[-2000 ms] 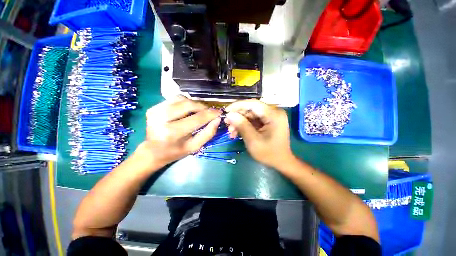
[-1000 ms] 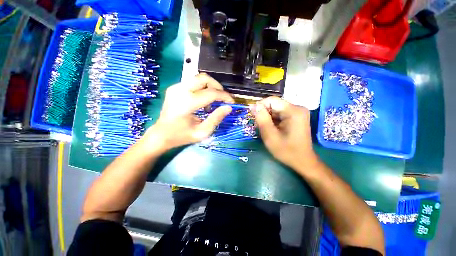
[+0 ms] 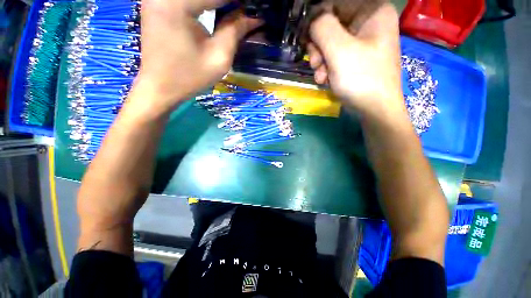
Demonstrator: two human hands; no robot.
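Note:
Both hands are raised at the dark press die (image 3: pixel 273 55) at the top centre. My left hand (image 3: pixel 186 49) is at its left side, thumb stretched towards the press knob, upper fingers cut off by the top edge. My right hand (image 3: pixel 355 55) is at its right side with fingers curled; whether it holds anything is hidden. A loose pile of blue leads (image 3: pixel 256 119) with silver ends lies below the press, beside the yellow strip (image 3: pixel 311 100) on the press's front edge.
A stack of blue wires (image 3: pixel 105 70) and a bin of green wires (image 3: pixel 46 64) are at left. The blue terminal tray (image 3: pixel 457 128) and red bin (image 3: pixel 445 20) are at right. A blue finished-goods bin (image 3: pixel 466 256) with a green sign stands lower right, below bench level.
Both hands have moved from above the pile up to the press. The blue wire seen between the fingers no longer shows. The view has shifted, uncovering the pile and yellow strip.

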